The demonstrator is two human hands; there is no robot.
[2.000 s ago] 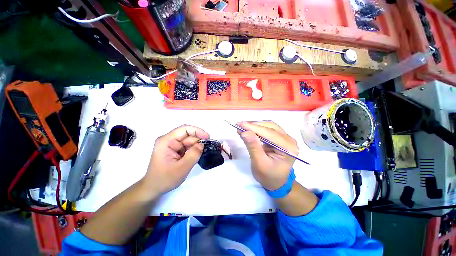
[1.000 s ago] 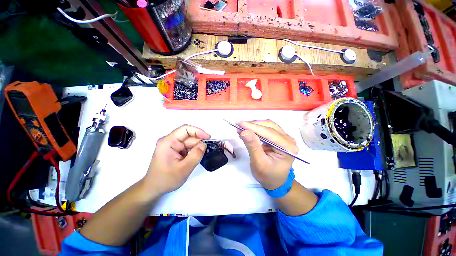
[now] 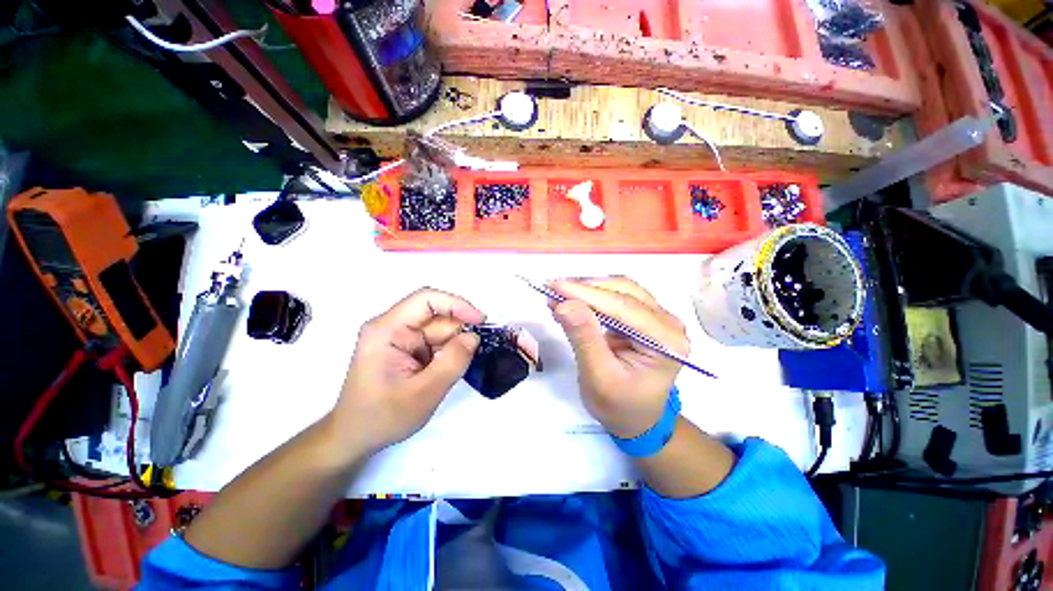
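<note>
My left hand holds a small black device housing at its upper left edge, between thumb and fingertips, over the white mat. A small pale and reddish part shows at the housing's right edge. My right hand holds thin tweezers like a pen, the tip pointing up and left, above and right of the housing and apart from it. Two more black housings lie on the mat at the left, one lower and one upper.
A red-orange parts tray lies beyond my hands. A spotted white tub stands at right beside a blue base. A grey screwdriver-like tool and an orange multimeter are at left. A wooden rack is behind the tray.
The black housing has tilted and shifted slightly down and right in my left fingertips. Both hands and the tweezers have stayed almost still.
</note>
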